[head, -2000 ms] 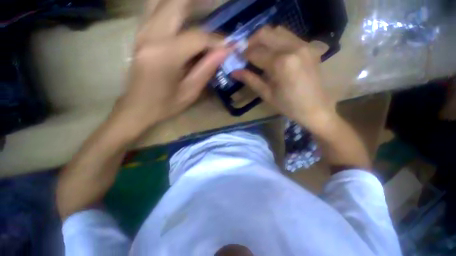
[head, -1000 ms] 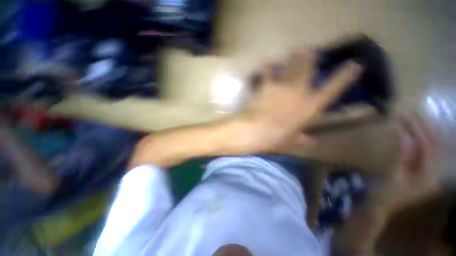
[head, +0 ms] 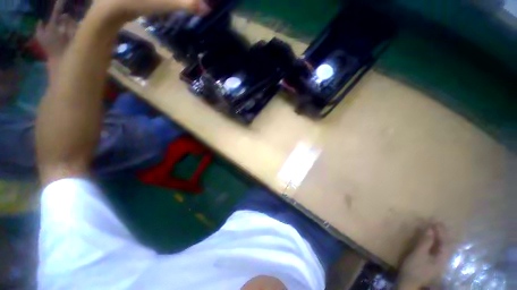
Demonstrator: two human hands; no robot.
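Several black plastic housings lie on the tan bench. One with a bright round disc is at the top centre, with thin red wires beside it. Another housing with a disc is to its left, and a smaller dark one is further left. My left hand is at the top edge, partly cut off, by the dark housings; whether it holds one cannot be told. My right hand is low on the right over the bench, small and blurred, with fingers bent, near the shiny clear dimpled sheet.
The tan bench runs diagonally, with a shiny tape patch on it. Green conveyor lies beyond. Below the front edge are a red stool and a box of parts. Another person's hand is at the upper left.
The view has swung left. My hands, together at a housing two seconds ago, are now far apart: left at the upper left, right at the lower right. The housing cluster has come into view.
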